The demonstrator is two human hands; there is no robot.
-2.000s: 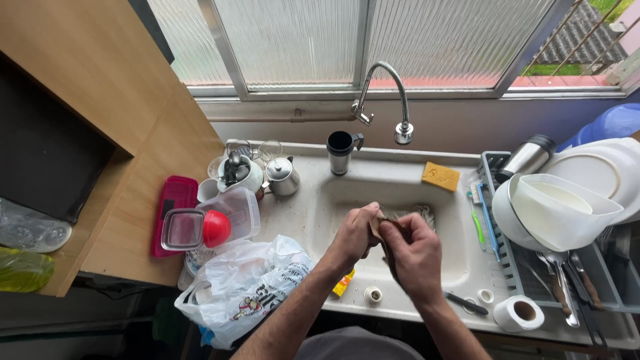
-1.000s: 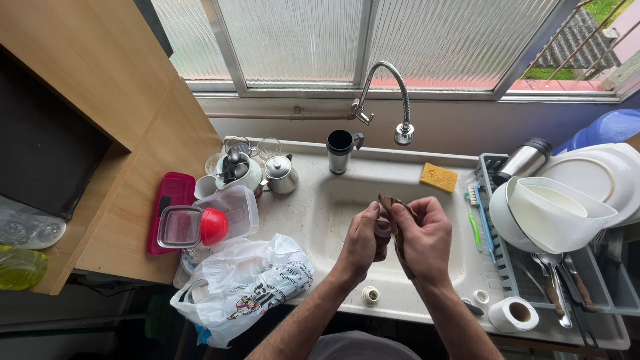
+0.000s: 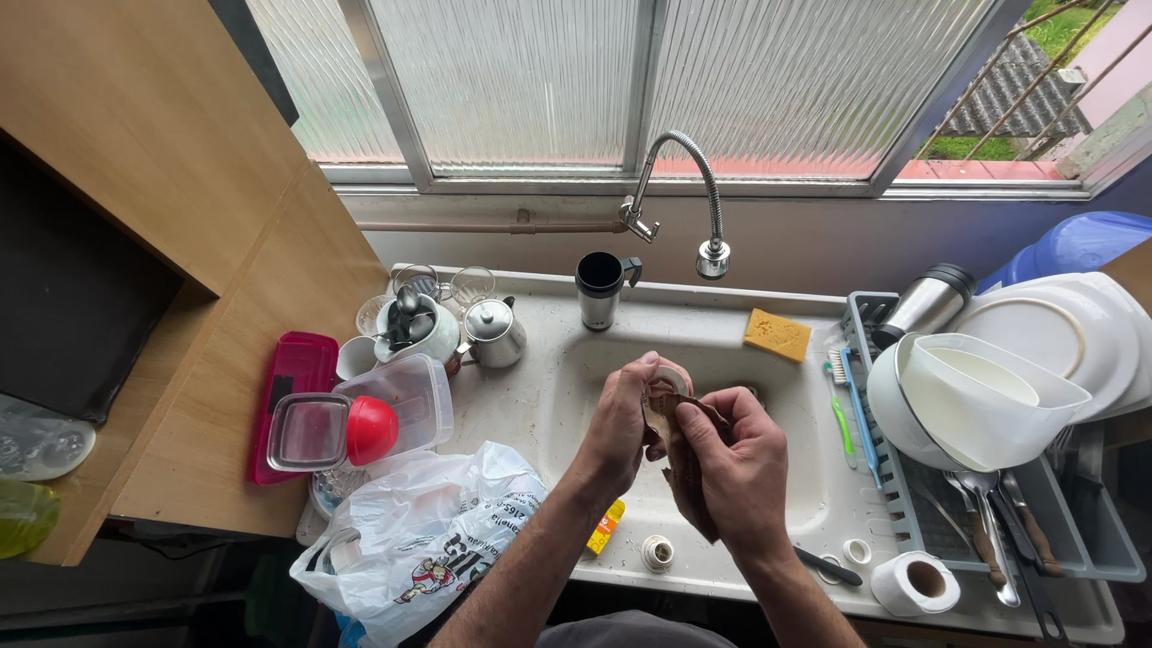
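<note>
Over the sink basin (image 3: 810, 486), my left hand (image 3: 623, 418) grips a small ring-shaped, pale plastic part (image 3: 670, 378) between thumb and fingers. My right hand (image 3: 740, 459) pinches a torn, brown piece of sandpaper or stiff paper (image 3: 684, 472), which hangs below the fingers and touches the left hand's fingers. Beneath my hands, on the sink's front edge, stand a white threaded plastic fitting (image 3: 657, 553) and a small yellow box (image 3: 606, 527). To the right lie a black-handled tool (image 3: 828, 565) and a white plastic ring (image 3: 857, 551). The fingers hide part of the ring-shaped piece.
A flexible faucet (image 3: 714, 256) arches behind the basin, near a travel mug (image 3: 599, 301) and a yellow sponge (image 3: 777, 335). A dish rack (image 3: 891, 504) with bowls and cutlery stands right, beside a paper roll (image 3: 913, 583). At left are a metal pot (image 3: 493, 335), containers and a plastic bag (image 3: 405, 540).
The brown piece has shifted between my fingers, and its torn length now hangs below my right hand. The ring-shaped part has come into clearer view at my left fingertips.
</note>
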